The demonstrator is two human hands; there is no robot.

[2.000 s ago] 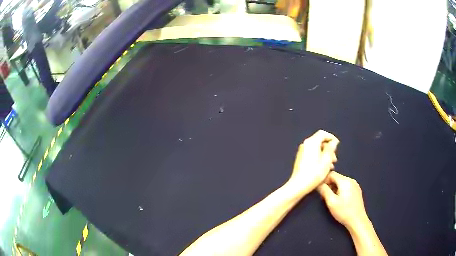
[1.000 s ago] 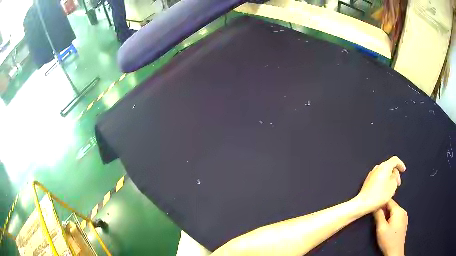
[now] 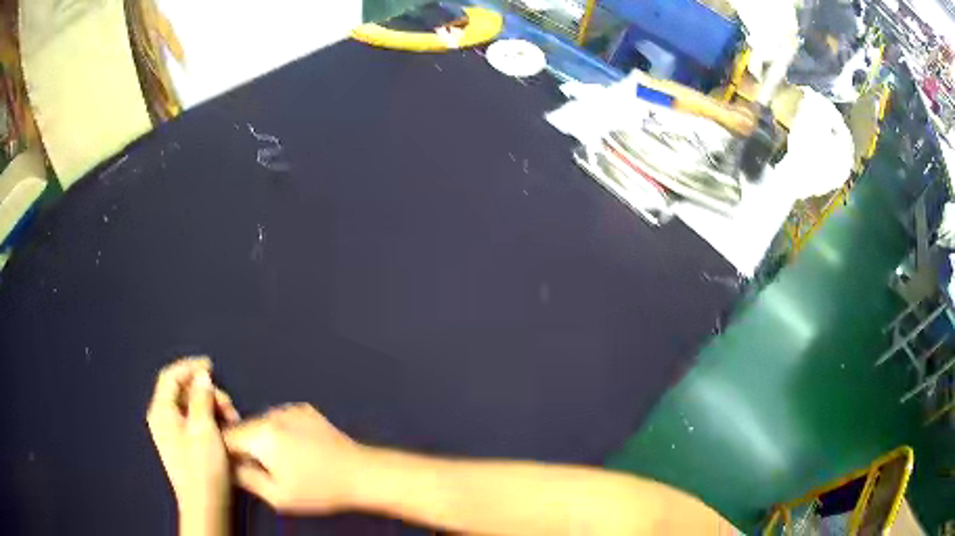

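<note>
The large black-covered pressing table (image 3: 450,283) fills most of the view. My left hand (image 3: 189,408) is over its lower left part, with the fingers curled. My right hand (image 3: 293,455) is just right of it, the fingers bent and meeting my left hand. Nothing can be made out in either hand; the gap between the fingers is hidden. A blurred steam iron (image 3: 681,162) with a blue part near its handle lies on a white cloth (image 3: 749,236) at the table's right corner.
A yellow hose (image 3: 429,40) curves at the far edge, beside a white disc (image 3: 516,58). Pale threads (image 3: 267,147) lie on the cover. A yellow-framed trolley (image 3: 890,487) stands at the lower right on the green floor (image 3: 754,387). A cream board (image 3: 79,89) is at the upper left.
The view has swung to the right, bringing in the iron corner and losing the padded bar. My hands now show at the lower left, still together.
</note>
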